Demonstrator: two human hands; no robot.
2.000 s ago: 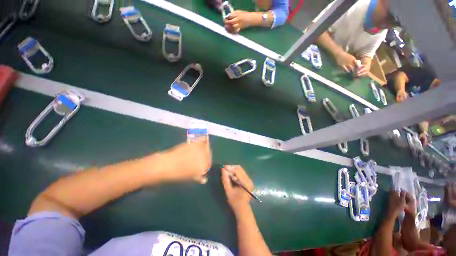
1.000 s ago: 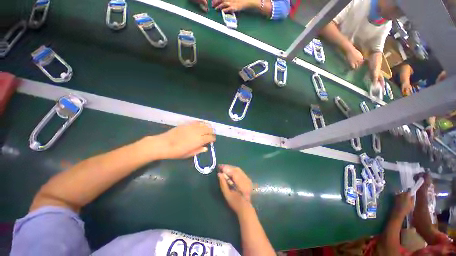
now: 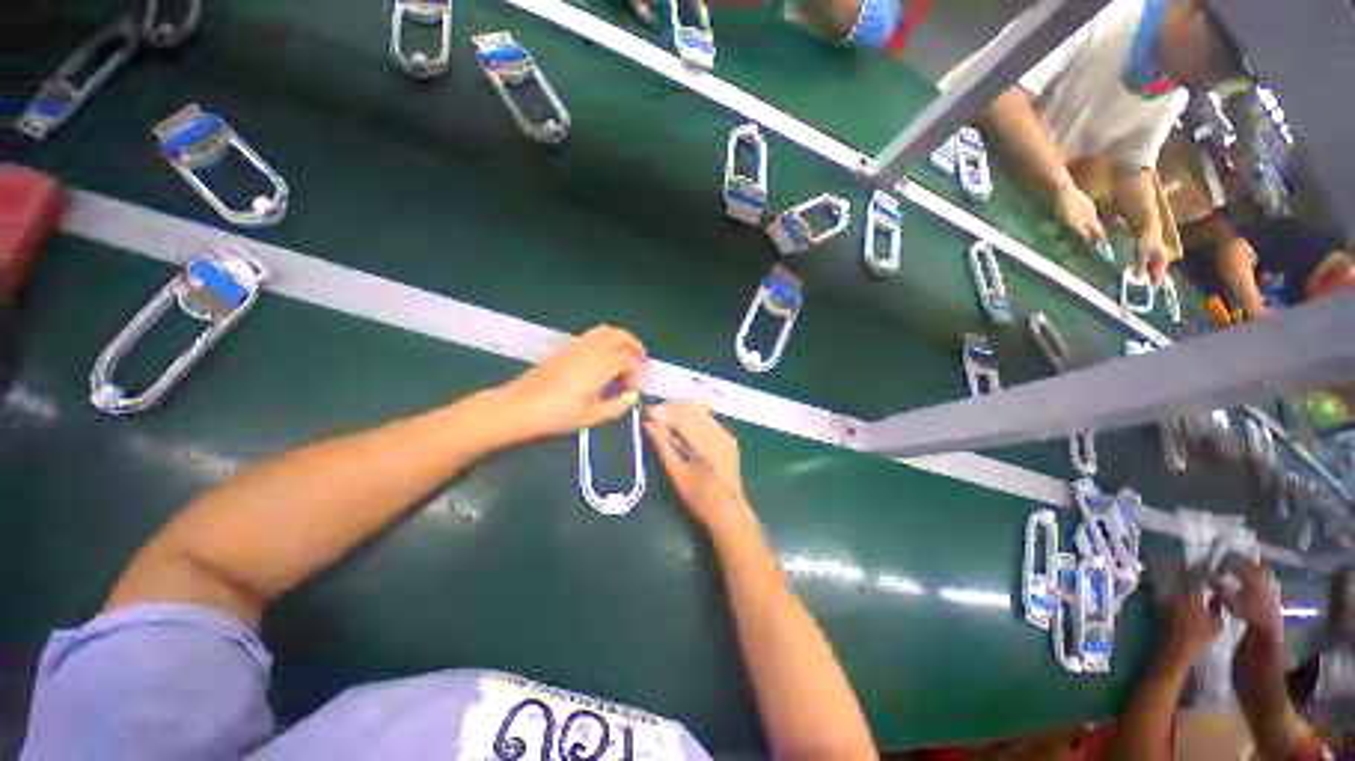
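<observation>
A silver-white oval loop part point(image 3: 612, 506) lies on the green bench in front of me, its rounded end toward me. My left hand point(image 3: 590, 381) covers and holds its far end by the pale rail. My right hand point(image 3: 696, 451) is at the loop's upper right side, fingers closed around a thin dark tool point(image 3: 681, 445), mostly hidden by the fingers. The tool's tip cannot be made out. The loop's blue patch is hidden under my left hand.
A single loop point(image 3: 176, 330) lies at left against the pale rail point(image 3: 431, 315). Overlapping loops point(image 3: 1092, 595) lie at right, beside another worker's hands with a whitish plastic bag point(image 3: 1216, 654). Loops lie on the conveyor point(image 3: 624, 223). A slanting metal post point(image 3: 1129, 372) and red tray edge point(image 3: 27, 223) show.
My right hand has moved up to the loop's far end beside my left hand. The loop, earlier covered more by my left hand, now shows more. Conveyor loops have shifted right.
</observation>
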